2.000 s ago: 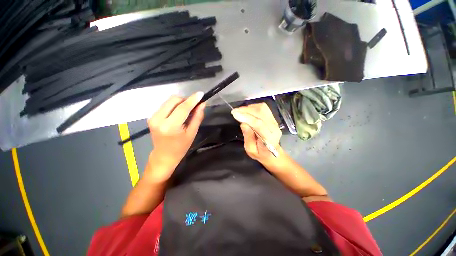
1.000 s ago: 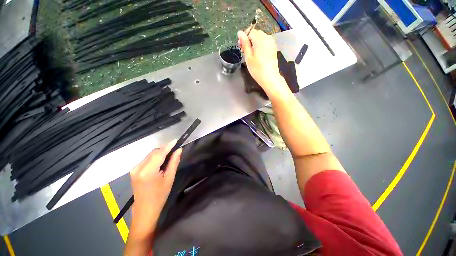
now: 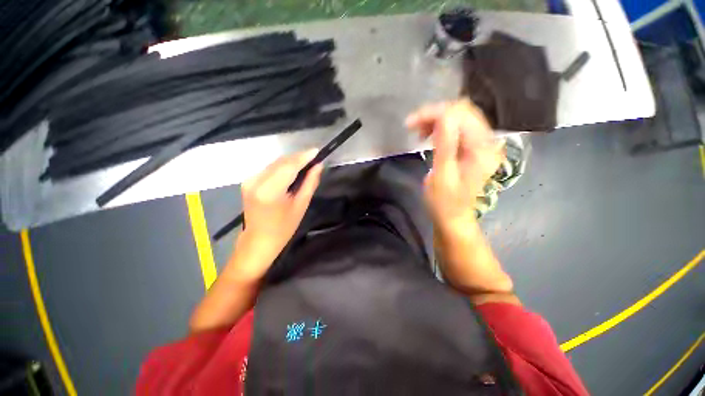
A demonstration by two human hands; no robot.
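Observation:
My left hand (image 3: 274,193) is shut on a narrow black strap (image 3: 338,142). The strap's upper end sticks out past the fingers over the metal table's front edge, and its lower end shows beside the wrist. My right hand (image 3: 460,158) is blurred by motion at the table's front edge, right of the strap and apart from it. Its fingers are curled, and no tool can be made out in it. A small cup (image 3: 456,32) with dark contents stands at the back of the table. A dark brown leather piece (image 3: 514,85) lies beside it.
A pile of black straps (image 3: 193,100) covers the table's left part. A short dark piece (image 3: 575,66) and a thin black strip (image 3: 611,42) lie at the right. Green mesh (image 3: 294,9) runs behind. Greenish cloth (image 3: 512,164) is below the table edge. A dark apron (image 3: 371,309) covers my lap.
My right hand has come back from beside the cup towards my lap. My left hand still holds the strap. The view has shifted, with less of the green mesh showing.

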